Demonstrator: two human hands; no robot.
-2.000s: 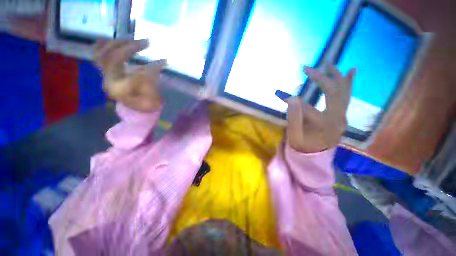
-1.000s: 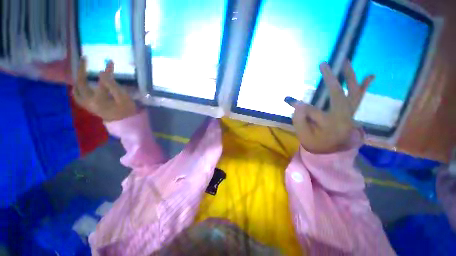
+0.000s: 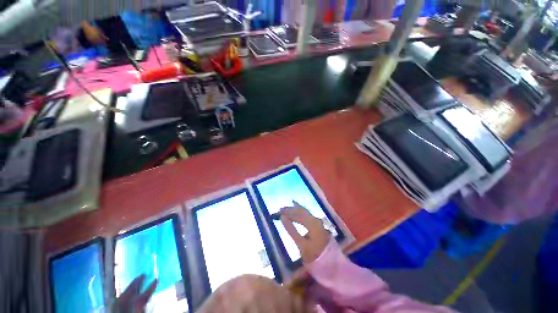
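Four lit tablets lie side by side on pale foam sleeves on the red-orange bench. The leftmost tablet (image 3: 76, 281) and second tablet (image 3: 150, 244) show blue pictures. The third tablet (image 3: 229, 235) has a white screen. The rightmost tablet (image 3: 287, 188) shows blue and white. My right hand (image 3: 303, 231) is over the rightmost tablet, fingers apart, with a small dark tip at one finger; I cannot tell what it is. My left hand (image 3: 136, 293) is over the second tablet's lower part, fingers apart, blurred and cut off by the bottom edge.
Stacks of sleeved tablets (image 3: 422, 150) stand at the right. A separate tablet (image 3: 54, 162) lies on a pale pad at the left. A dark green surface (image 3: 281, 92) holds small metal parts and tools behind. Blue plastic (image 3: 398, 241) is below the bench edge. A person's pink sleeve (image 3: 520, 177) is at the right.
My view has lifted and turned, so the bench and background now show. The tablets appear lower and smaller. My left hand is now mostly cut off; my right hand is over the rightmost tablet.
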